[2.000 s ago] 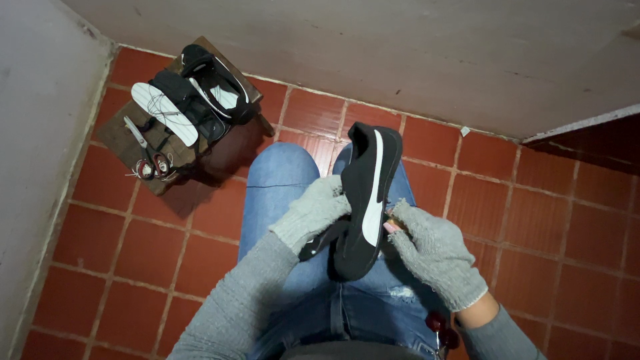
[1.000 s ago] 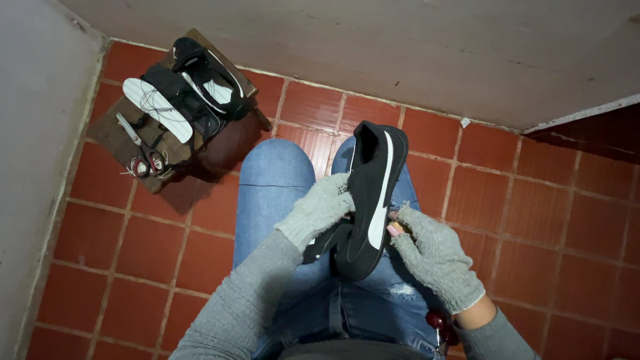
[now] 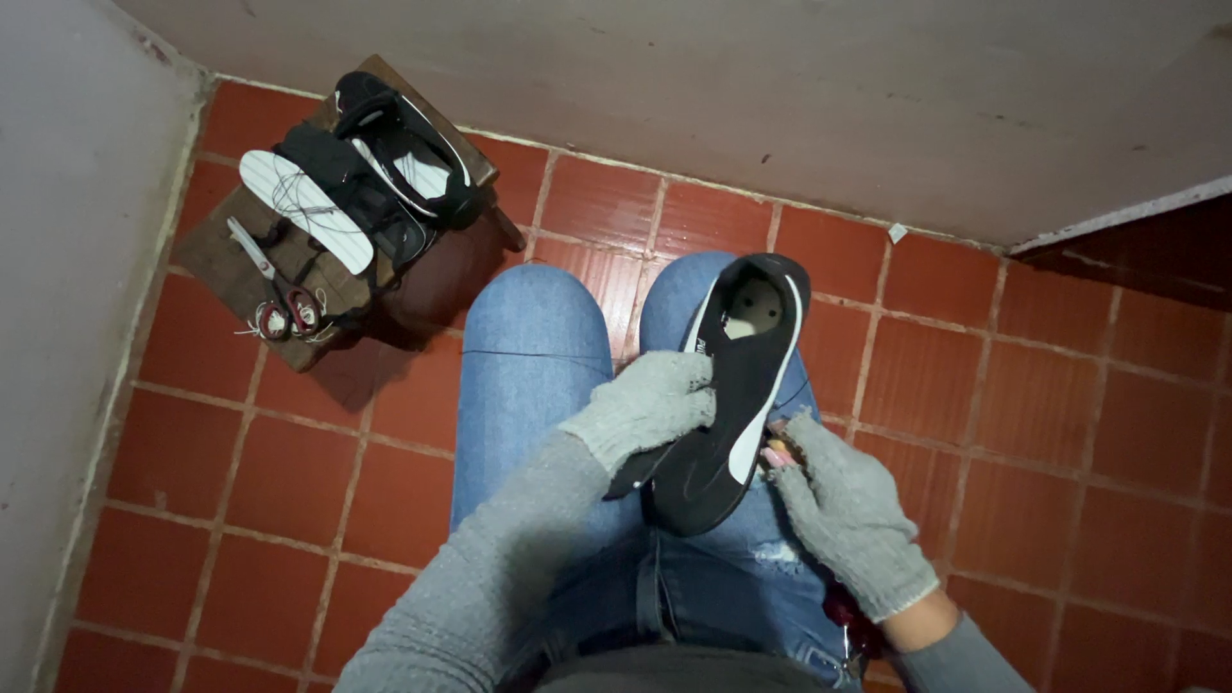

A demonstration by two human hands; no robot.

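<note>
A black shoe (image 3: 736, 395) with a white side stripe lies over my lap, its opening facing up and its toe towards me. My left hand (image 3: 664, 399), in a grey knitted glove, grips the shoe's left side. On the right, my gloved right hand (image 3: 837, 500) is beside the white stripe, with bare fingertips pinched together near the shoe's edge. Whether they hold something small cannot be told. A dark flat piece (image 3: 640, 472) shows under my left hand. Dark thread (image 3: 539, 354) runs across my left knee.
On a wooden stool (image 3: 217, 255) at the upper left lie a second black shoe (image 3: 414, 144), a white sole (image 3: 303, 212) with tangled dark thread, and scissors (image 3: 269, 279) with string-wrapped handles. Walls (image 3: 674, 87) stand ahead and left, above red floor tiles (image 3: 298, 462).
The shoe has rolled between my hands: its opening and insole now face up, where mostly its side showed before. Both hands stay in about the same places.
</note>
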